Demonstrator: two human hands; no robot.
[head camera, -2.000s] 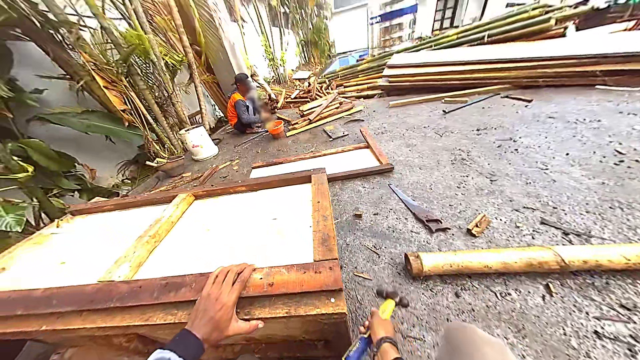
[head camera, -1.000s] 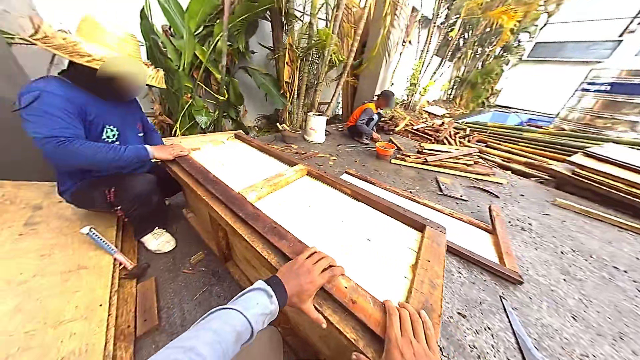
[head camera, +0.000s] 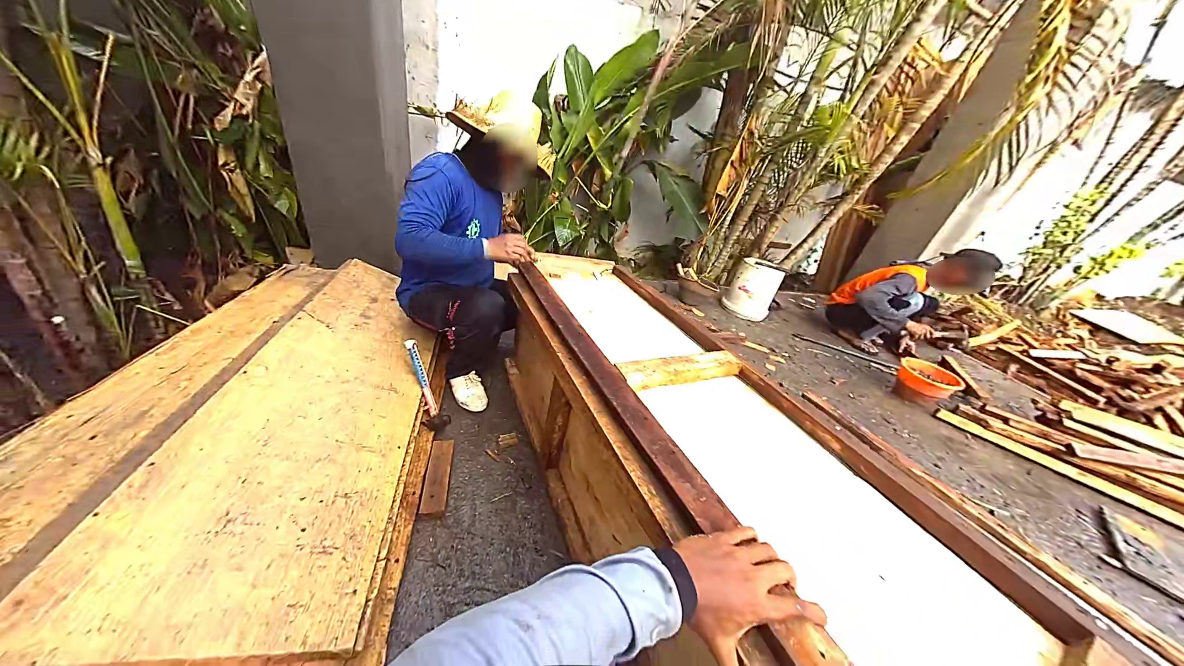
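Note:
My left hand (head camera: 740, 592) grips the near end of the long dark wooden rail of a framed white panel (head camera: 786, 481), fingers over the top and thumb at the side. The panel lies on a plywood-sided wooden box (head camera: 592, 462), and a pale crosspiece (head camera: 680, 369) spans it. My right hand is out of view. At the far end, a co-worker (head camera: 462, 250) in a blue shirt and straw hat crouches with a hand on the frame's corner. A hammer (head camera: 421, 379) with a blue and white handle leans at the edge of the plywood panel on the left.
A large plywood panel (head camera: 231, 462) takes up the left side. A wood offcut (head camera: 437, 478) lies in the gap. To the right, another person (head camera: 888, 301) crouches by an orange bucket (head camera: 925, 379) and a pile of wood scraps (head camera: 1091, 379). A white bucket (head camera: 753, 289) stands by the plants.
The view has swung left. My right hand, on the frame's near end a second ago, has left the view. My left hand still rests on the long rail.

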